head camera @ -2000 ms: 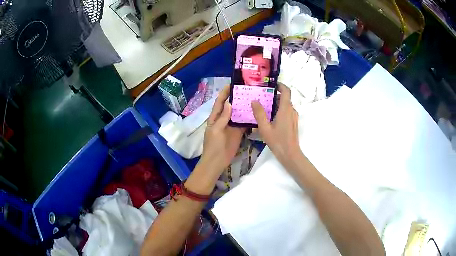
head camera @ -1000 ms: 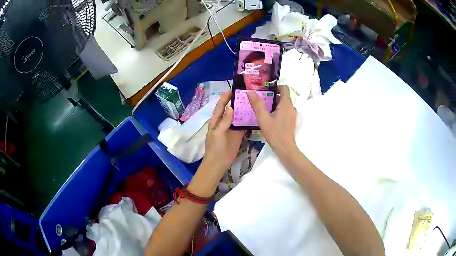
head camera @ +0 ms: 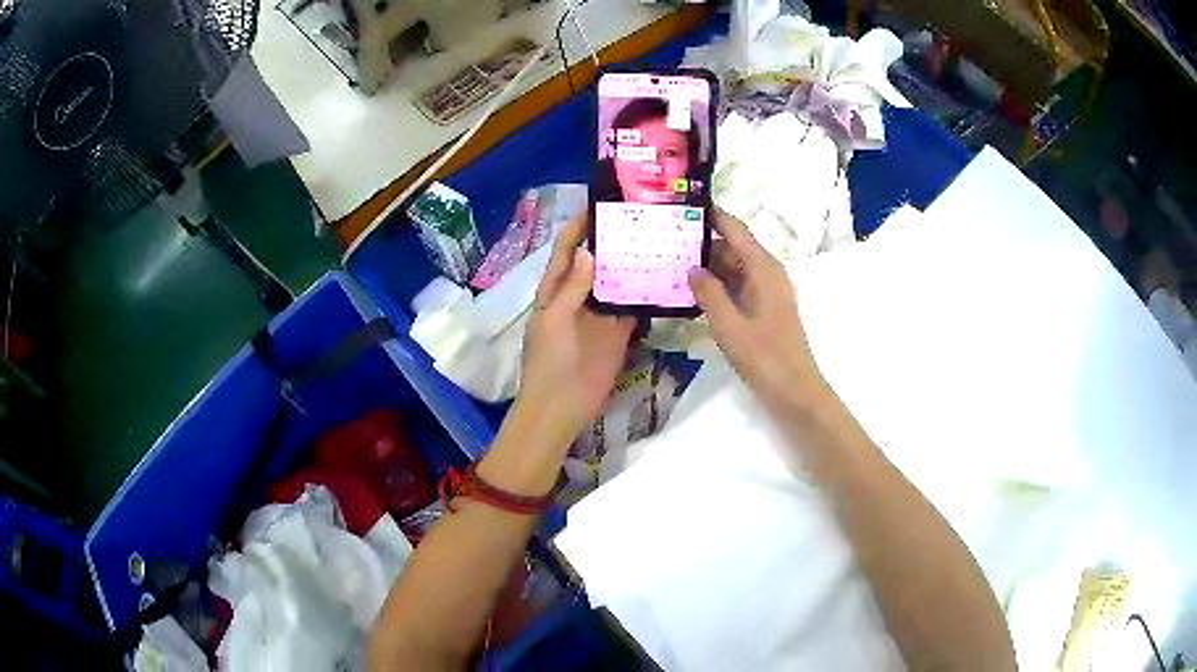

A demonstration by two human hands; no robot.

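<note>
A black smartphone [head camera: 651, 192] is held upright above the blue bins, its lit pink screen showing a picture and a keyboard. My left hand [head camera: 572, 328] grips the phone's lower left side and supports it from below; a red cord is on the wrist. My right hand [head camera: 757, 305] is at the phone's lower right edge, its thumb at the bottom right of the keyboard and its fingers along the side. The fingers behind the phone are hidden. White fabric [head camera: 906, 394] lies under and beside my right forearm.
A blue bin [head camera: 210, 440] at the left holds red cloth [head camera: 368, 462] and white cloth [head camera: 299, 578]. A green-and-white box [head camera: 446, 231] and a tied white bundle [head camera: 784, 164] are in the bin behind. A fan [head camera: 79, 99], a sewing machine [head camera: 400, 33] and a tan ticket [head camera: 1096, 617] also show.
The phone and both hands have shifted slightly up and left. My right thumb has moved from the keyboard's upper part to its lower right edge.
</note>
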